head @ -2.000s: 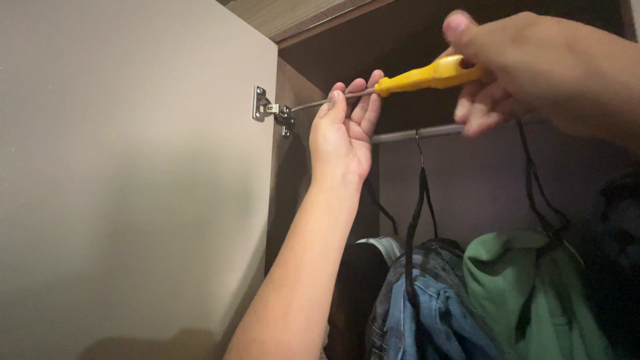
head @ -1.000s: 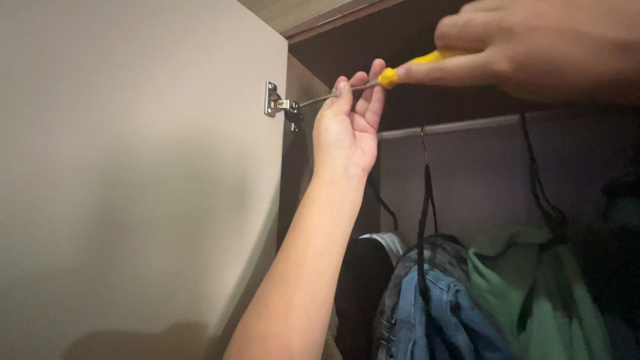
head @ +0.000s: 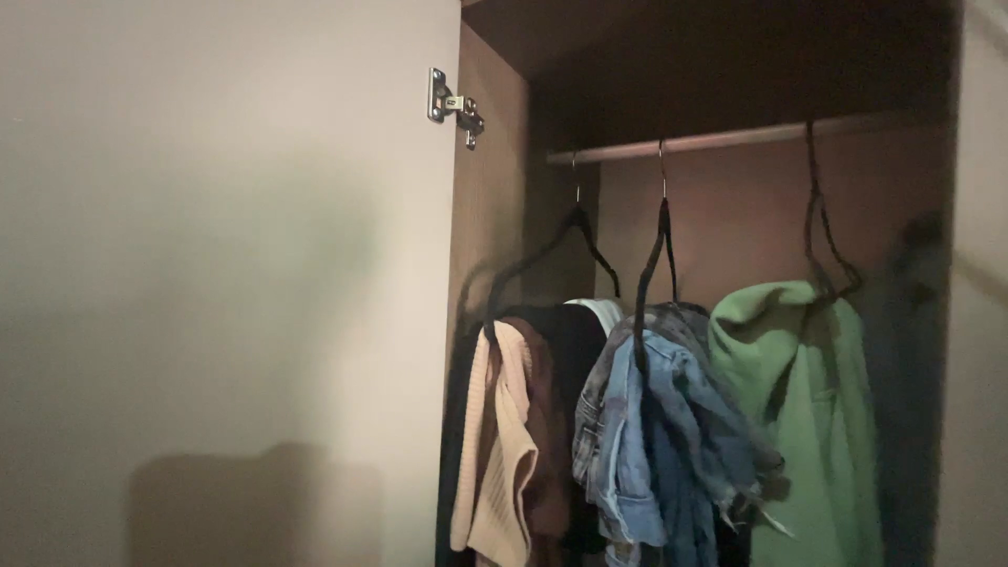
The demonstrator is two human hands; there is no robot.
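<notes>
Neither of my hands shows in the head view now, and the yellow-handled screwdriver is out of sight too. A metal cabinet hinge (head: 456, 107) joins the open wardrobe door (head: 236, 236) to the wooden side panel (head: 492, 181). Its plate lies on the door near the edge, and its other part, with screws, sits at the side panel.
Inside the wardrobe, a hanging rail (head: 740, 143) carries several black hangers. On them are a beige ribbed garment (head: 504, 465), blue denim clothes (head: 630, 465) and a green garment (head: 827, 409). A pale panel (head: 980, 354) stands at the right edge.
Both my hands and the yellow screwdriver, which were at the hinge, have gone out of view. The view has shifted, and more of the hanging clothes shows.
</notes>
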